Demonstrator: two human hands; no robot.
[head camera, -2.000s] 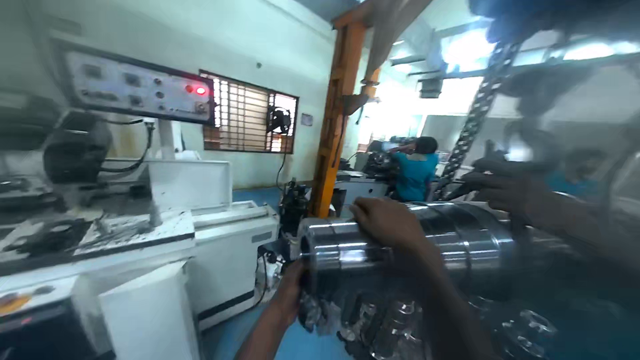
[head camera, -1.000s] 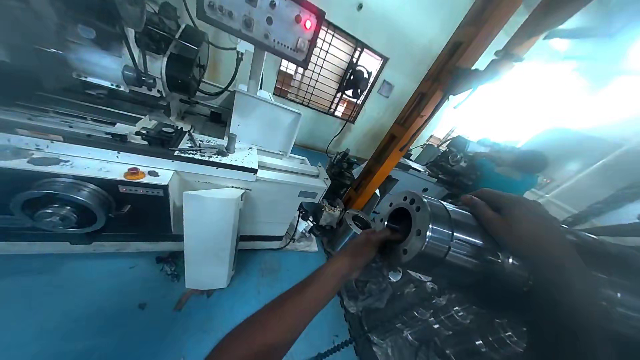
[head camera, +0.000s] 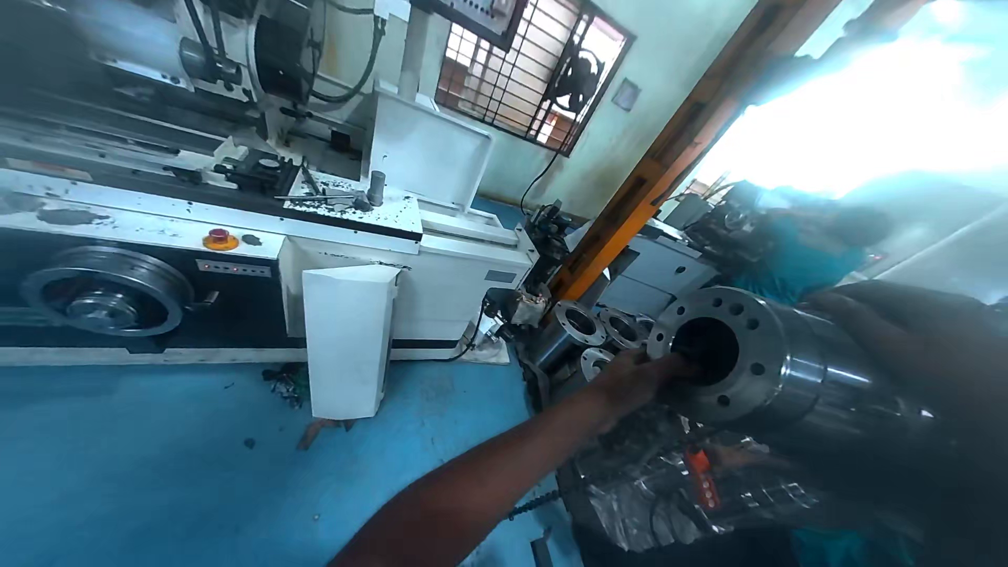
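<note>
A large polished steel cylinder (head camera: 811, 370) with a flanged end, a ring of bolt holes and a wide bore lies at the right, its open end facing left. My left hand (head camera: 642, 386) is at that end, with its fingers reaching into the lower edge of the bore and gripping the rim. Blurred and dark, my right hand (head camera: 858, 315) rests on top of the cylinder's body; its fingers are hard to make out.
A grinding machine with a handwheel (head camera: 106, 291) and a red stop button (head camera: 220, 239) fills the left. Flanged cylinders (head camera: 579, 323) stand beside an orange steel column (head camera: 654, 173). Plastic-wrapped parts (head camera: 654, 504) lie below. A person in teal (head camera: 803, 244) is behind.
The view has swung left and down. My left hand has gone from the outside of the cylinder's end to its bore. My right hand stays on top of the cylinder.
</note>
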